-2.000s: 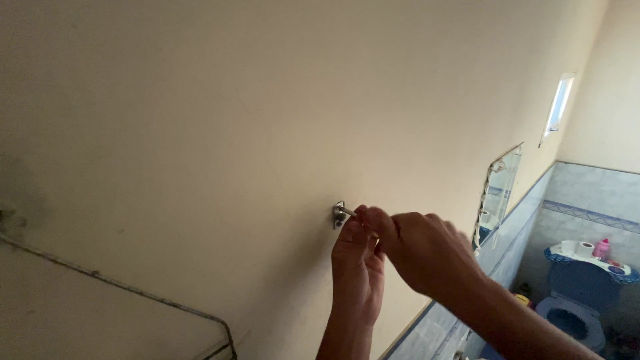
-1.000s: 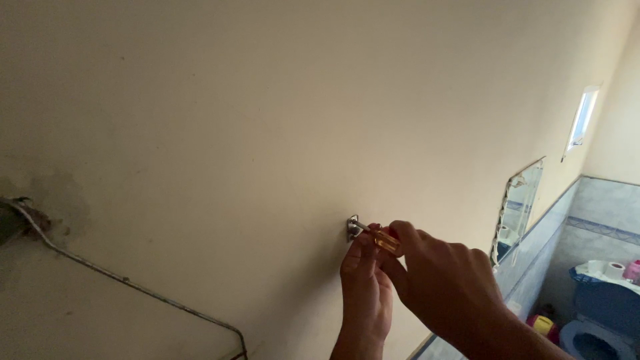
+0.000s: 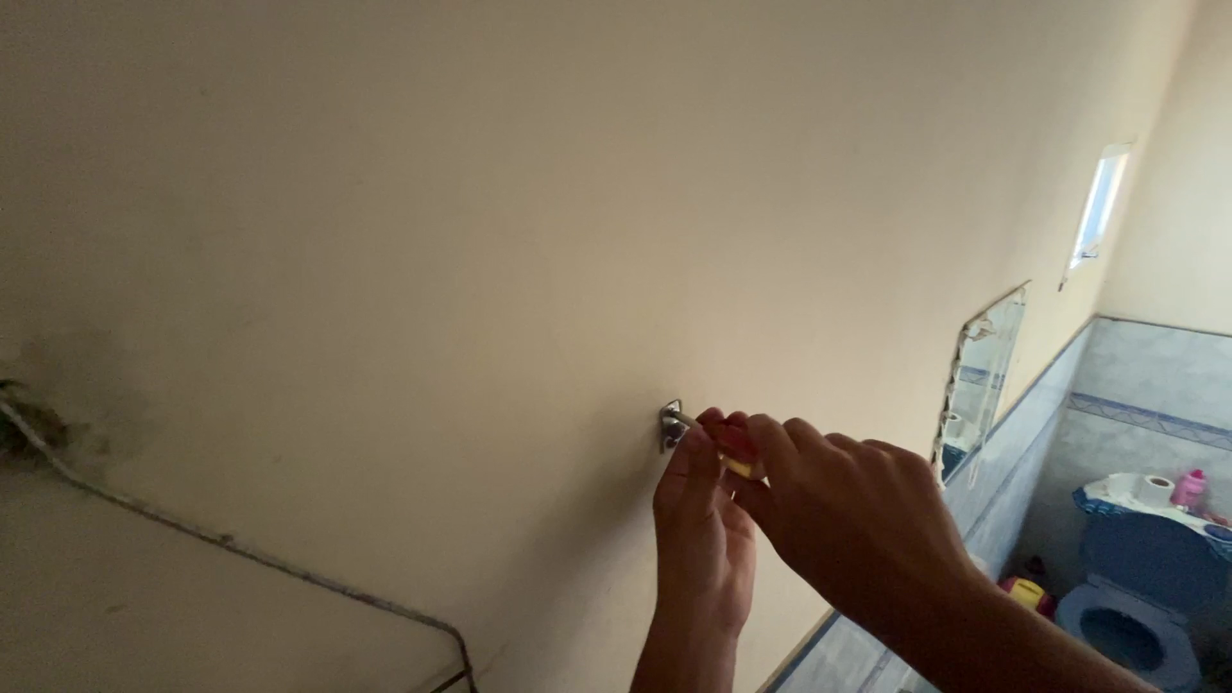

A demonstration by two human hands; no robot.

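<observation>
A small shiny metal bracket (image 3: 671,425) sits against the cream wall. The shaft of a screwdriver (image 3: 739,466) with a red and yellow handle reaches to it; the tip is too small to make out. My right hand (image 3: 847,510) is closed around the back of the handle. From below, my left hand (image 3: 703,529) has its fingertips at the front of the handle and the shaft, close to the bracket. My fingers hide part of the handle.
A thin pipe or cable (image 3: 226,541) runs along the wall at lower left. To the right are a wall mirror (image 3: 987,375), a small window (image 3: 1099,207) and blue-grey tiles. A blue toilet (image 3: 1145,616) stands at lower right, with a toilet roll (image 3: 1154,491) and a pink bottle (image 3: 1191,488) on its tank.
Both hands stay at the bracket with the screwdriver. The right hand's fingers have shifted around the handle, which showed more between the hands one second ago.
</observation>
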